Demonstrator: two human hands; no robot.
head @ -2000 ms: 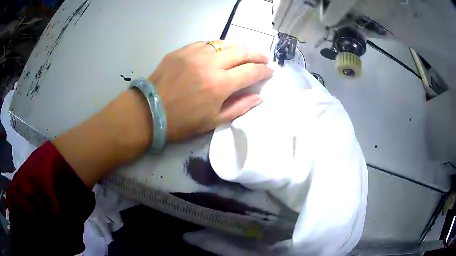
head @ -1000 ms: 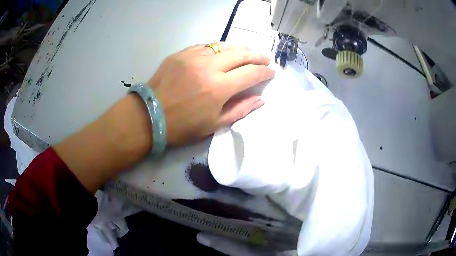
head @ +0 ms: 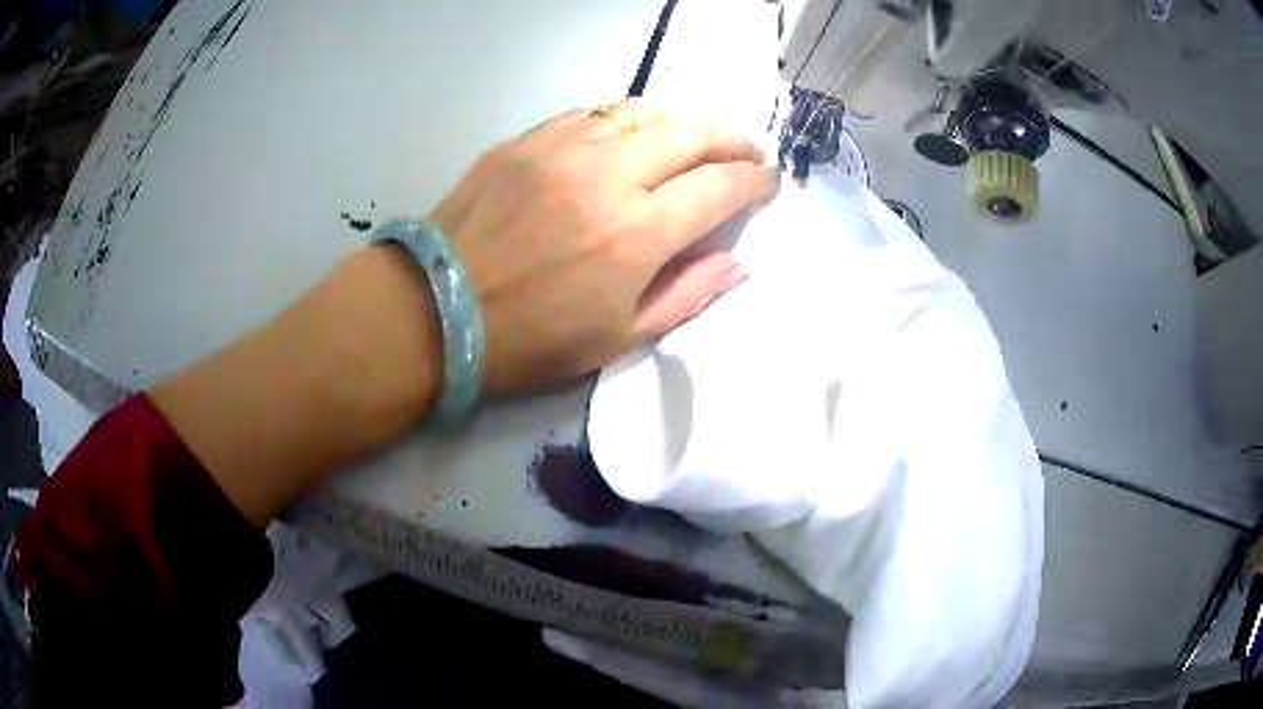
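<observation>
A white garment piece [head: 748, 402] lies on the machine bed, with a tube-like folded end near the front edge; its right part drapes forward over the edge. Its far edge meets the presser foot [head: 810, 132]. My left hand [head: 610, 236], with a ring and a green bangle, lies palm down and holds the cloth against the bed. Its fingertips are just left of the foot, and its thumb rests nearer me on the cloth. My right hand is not in view. The needle tip cannot be made out.
A cream tension knob [head: 1003, 186] hangs from the machine head at the upper right. A tape measure [head: 540, 596] runs along the front table edge. White cloth [head: 298, 609] hangs at the lower left. A grey box [head: 1230, 360] stands at the right.
The whole view has shifted slightly, so the hand, cloth and machine lie a little further right. My left hand keeps nearly the same place beside the presser foot.
</observation>
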